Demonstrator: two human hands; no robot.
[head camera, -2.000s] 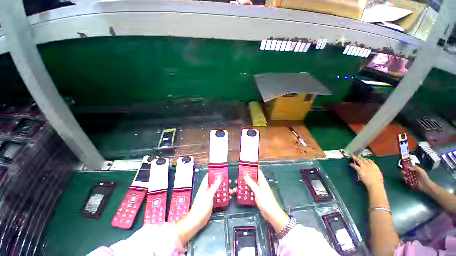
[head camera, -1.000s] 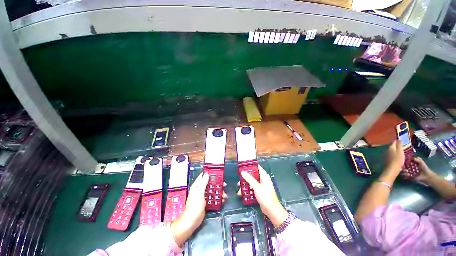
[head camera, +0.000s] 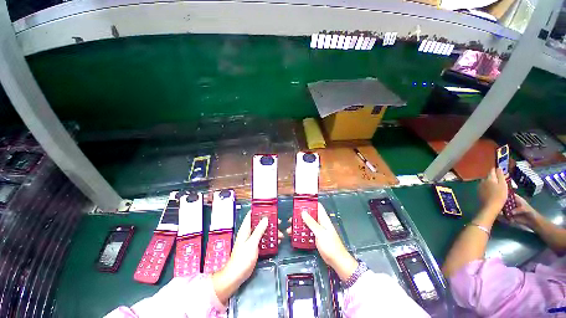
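Observation:
My left hand holds an open red flip phone upright, thumb on its red keypad. My right hand holds a second open flip phone beside it, thumb on the keypad. Both displays look plain white, with a dark round part at the tip. The phones are apart, above a clear blister tray. Closed handsets lie in tray pockets; one pocket near my right wrist is partly hidden. Three open flip phones lie side by side on the green mat at the left.
A closed handset lies far left beside a tall stack of trays. A yellow box, yellow roll and pen are at the back. Another person's hands hold a phone at right. Grey posts flank the bench.
Both hands still hold the two phones, which have shifted slightly. The person at right has brought one hand to the held phone; a yellow-edged dark piece now shows on the mat there.

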